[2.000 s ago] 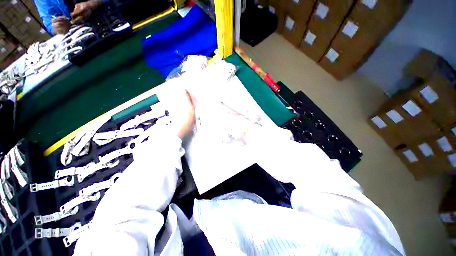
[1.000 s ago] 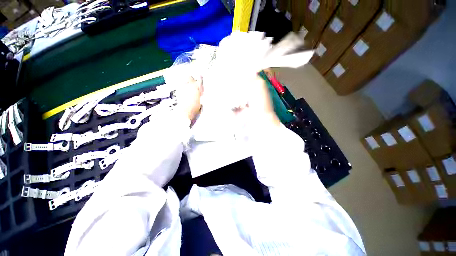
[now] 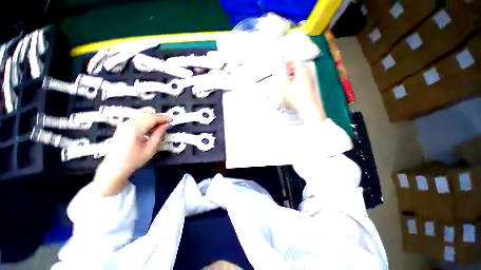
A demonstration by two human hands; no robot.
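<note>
My left hand [image 3: 136, 143] is over the lower rows of the black foam tray [image 3: 219, 100], with thumb and fingertips closed at a white strap near a half-fitted watch [image 3: 204, 116]. Another half-fitted watch [image 3: 205, 141] lies just below it. Whether the fingers grip the strap is unclear. My right hand [image 3: 300, 87] is over the white sheet [image 3: 253, 142], blurred and washed out, with fingers low at the pale pieces there. What it touches cannot be made out. More white watches with straps lie in rows across the tray.
A neighbouring black tray [image 3: 26, 140] at left holds white straps. A clear plastic bag [image 3: 269, 25] lies at the sheet's far end by the yellow post [image 3: 323, 15]. A red-handled tool [image 3: 348, 90] is at the mat's right edge. Labelled cartons [image 3: 422, 68] stand at right.
My left hand has moved from the white sheet's far left side to the tray's lower rows. My right hand has lowered; the white strips lifted near it are no longer raised. The view has shifted left.
</note>
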